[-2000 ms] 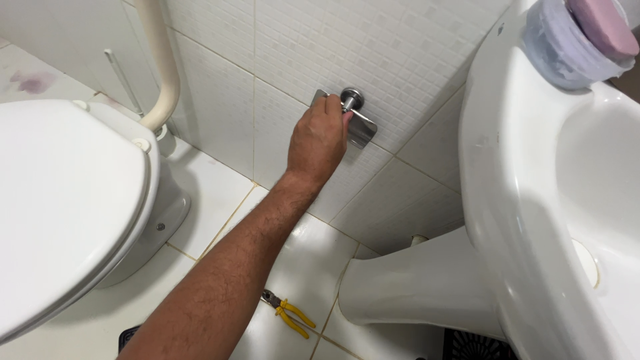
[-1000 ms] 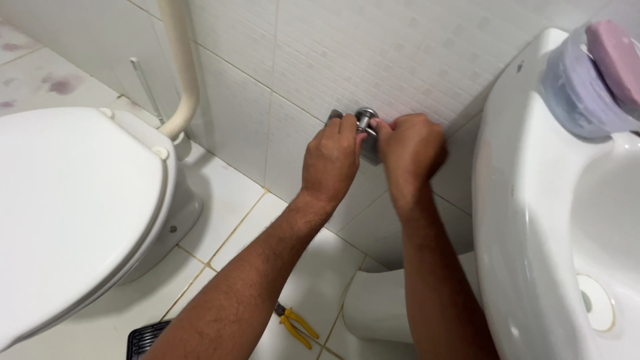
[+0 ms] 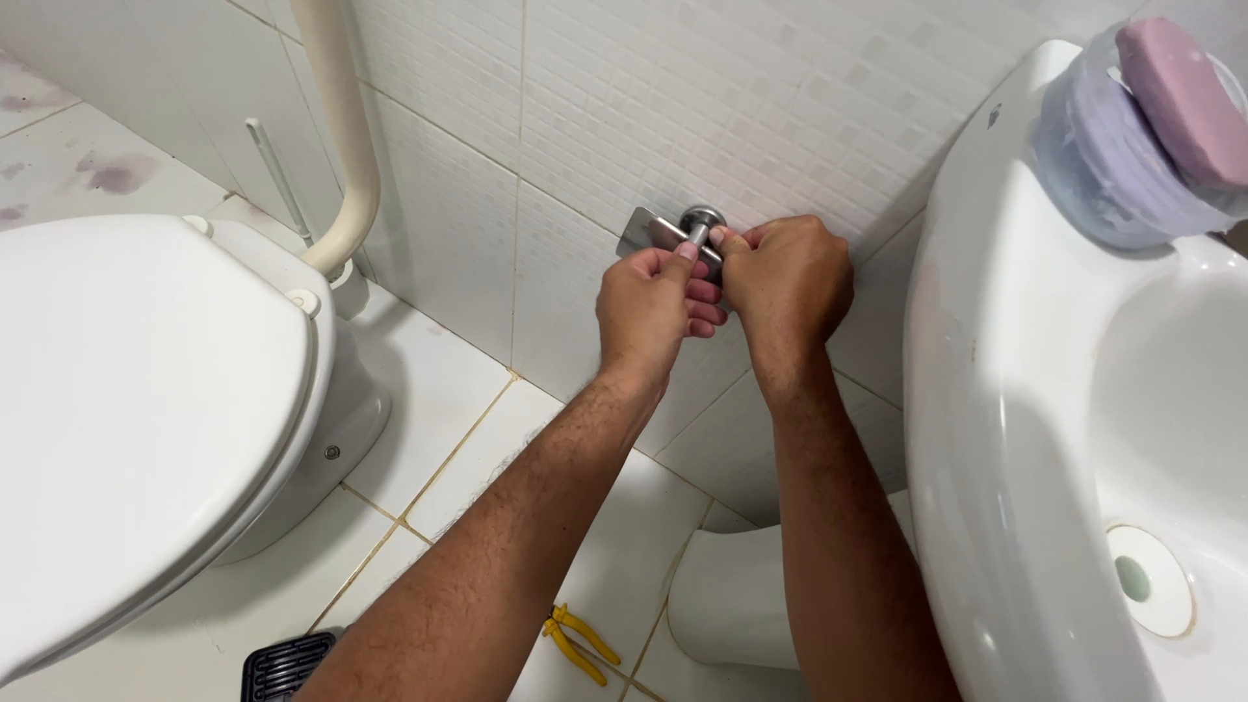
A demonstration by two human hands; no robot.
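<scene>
A metal toilet paper holder (image 3: 641, 232) with a flat cover plate and a round wall flange is at the tiled wall, between the toilet and the sink. My left hand (image 3: 651, 302) grips its short post with thumb and fingers, its other fingers curled below. From the right, my right hand (image 3: 788, 278) pinches at the holder beside the flange, thumb against the metal. My hands partly cover the plate and bar. On the floor below lie pliers with yellow handles (image 3: 583, 645), their jaws partly behind my left forearm.
A white toilet (image 3: 146, 419) stands at the left, with a beige pipe (image 3: 343, 127) behind it. At the right are the sink (image 3: 1024, 390) and its pedestal (image 3: 731, 595), with a plastic tub (image 3: 1097, 136) and pink soap (image 3: 1185, 102) on the rim. A black ridged object (image 3: 283, 668) lies at the bottom.
Two seconds ago only my left hand was at the holder. My right hand has come in from the right and stays at the holder beside it.
</scene>
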